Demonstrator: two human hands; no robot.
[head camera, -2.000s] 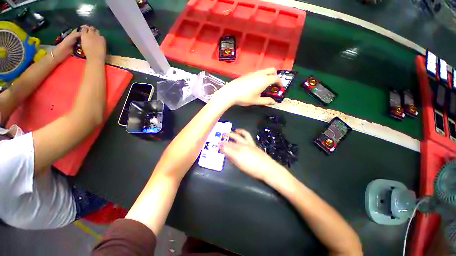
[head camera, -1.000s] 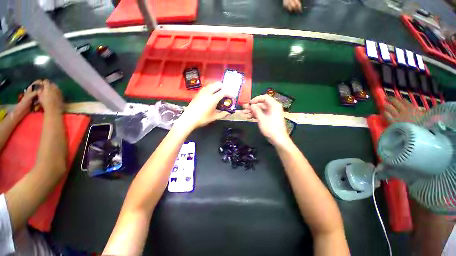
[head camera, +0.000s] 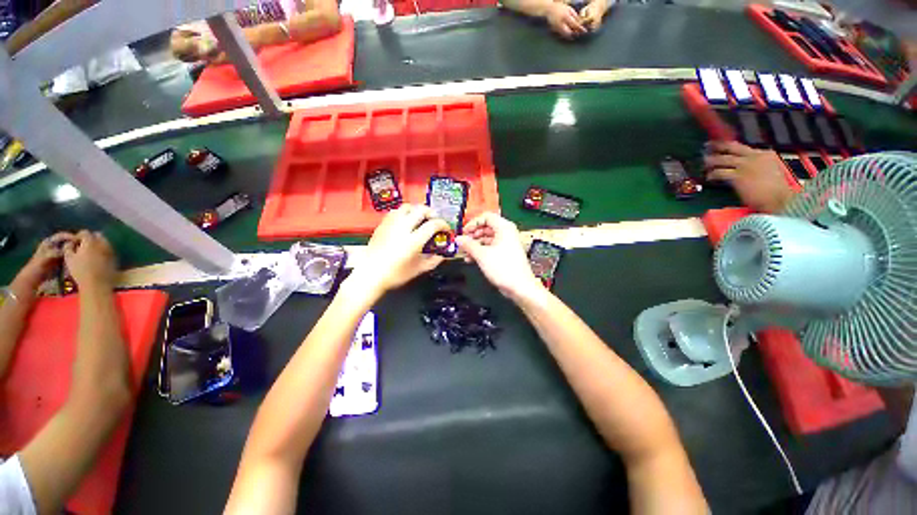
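My left hand (head camera: 402, 244) is shut on a phone unit (head camera: 446, 201), its grey face up and its red-and-gold end near my fingers. My right hand (head camera: 493, 251) has its fingertips pinched at that end, touching or almost touching it; whether a small part is between them cannot be told. The pile of small black parts (head camera: 460, 318) lies on the dark mat below my hands. A phone unit (head camera: 544, 262) lies at the mat's back edge, right of my right hand. A white-screened smartphone (head camera: 356, 374) lies flat, partly behind my left forearm.
A red compartment tray (head camera: 324, 173) holding one phone unit (head camera: 382, 189) is on the green belt (head camera: 598, 151). A parts box (head camera: 199, 364), plastic bag (head camera: 263, 290) and slanting metal post (head camera: 116, 166) are left. A desk fan (head camera: 789, 272) stands right. Other people's hands (head camera: 749, 173) work around.
The view has shifted, showing more of the far side. My right fingertips have come in closer to the held unit's end. On the right, another person's hand has reached to a unit on the belt.
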